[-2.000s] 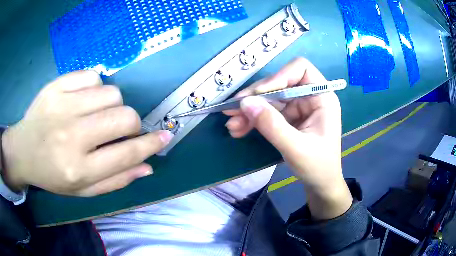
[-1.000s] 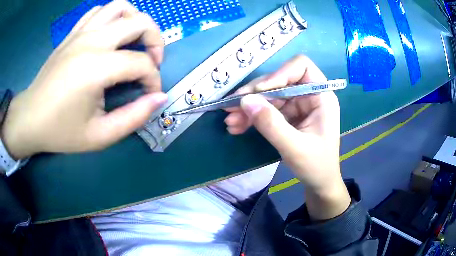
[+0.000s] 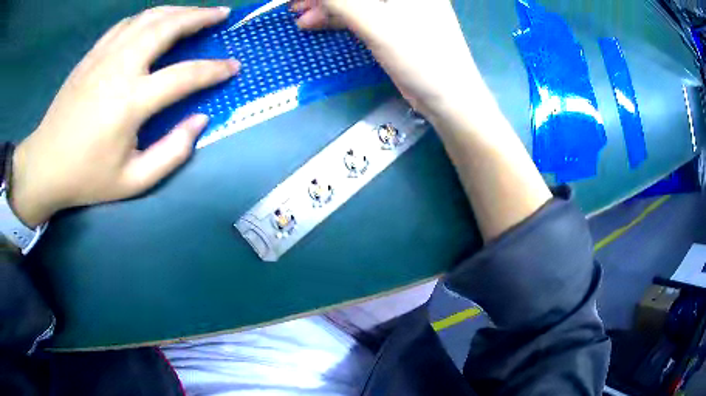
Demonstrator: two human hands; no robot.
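Observation:
The blue carrier sheet [image 3: 271,66] with rows of pale dots lies at the top centre. My left hand [image 3: 131,100] rests on its left part with fingers spread, holding nothing. My right hand [image 3: 364,31] is over the sheet's upper right, partly cut off by the top edge. It holds the tweezers [image 3: 259,13], whose tip is over the dots; whether it touches cannot be told. The grey strip module [image 3: 333,182] lies diagonally below the sheet, untouched by the fingers. Its round components show, and my right forearm hides its upper right end.
Glossy blue liner strips, one wide [image 3: 565,100] and one narrow [image 3: 624,104], lie at the right on the green bench top [image 3: 155,271]. Past the bench edge are a grey floor with a yellow line [image 3: 457,319] and a cardboard box [image 3: 656,308].
My right hand with the tweezers has moved from the strip module up to the blue sheet. My left hand has left the module's side and spread onto the sheet.

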